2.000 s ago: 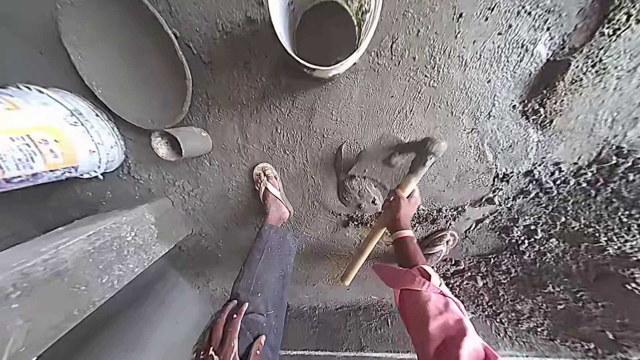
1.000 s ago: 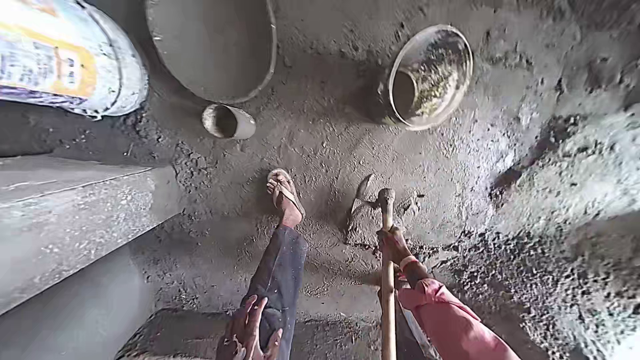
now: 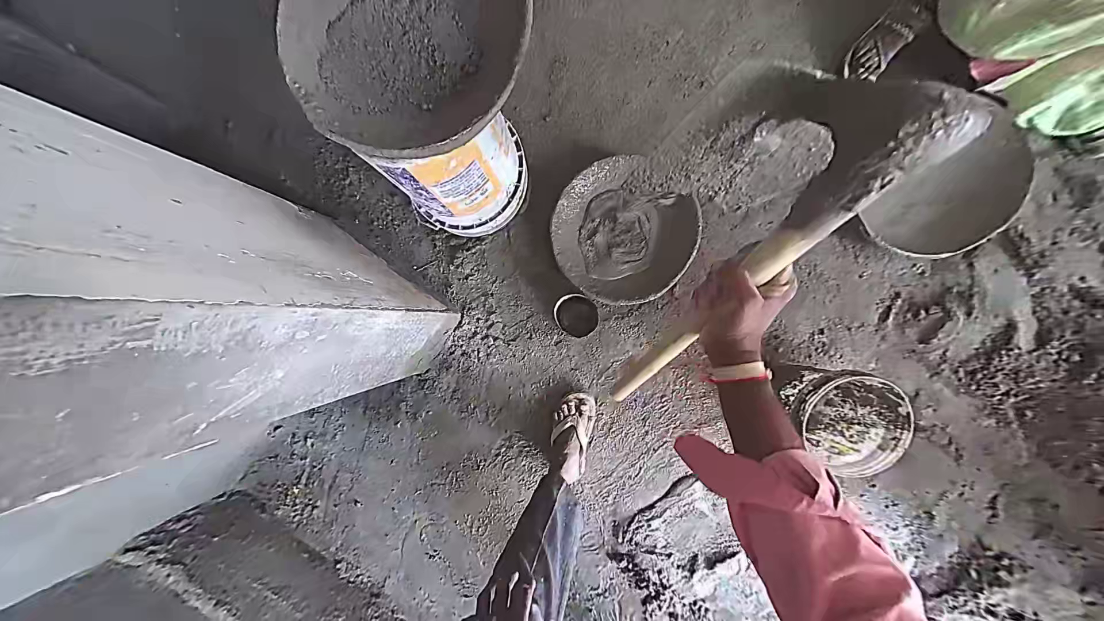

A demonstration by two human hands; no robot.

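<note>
My right hand (image 3: 743, 306) grips the wooden handle of a hoe (image 3: 657, 364). The hoe's broad, mortar-smeared blade is raised toward the upper right. Low in the view, my left hand (image 3: 506, 597) is by my trouser leg, fingers spread and holding nothing, partly cut off by the frame edge. Beyond the handle's lower end sits a round basin (image 3: 571, 194) with wet mortar in it. A small round cup (image 3: 576, 316) stands beside that basin. A larger metal pan (image 3: 970, 226) is partly behind the hoe blade.
A wide pan of mortar (image 3: 297, 90) overlaps a labelled plastic bucket (image 3: 470, 185) at upper left. A concrete ledge (image 3: 216, 345) fills the left. A mortar-stained bucket (image 3: 906, 423) is near my right forearm. At top right are another person's foot (image 3: 887, 43) and green cloth (image 3: 1065, 86).
My right hand has raised the hoe, whose head was low near the floor one second ago. The view has shifted strongly, bringing another person's foot and more pans into sight.
</note>
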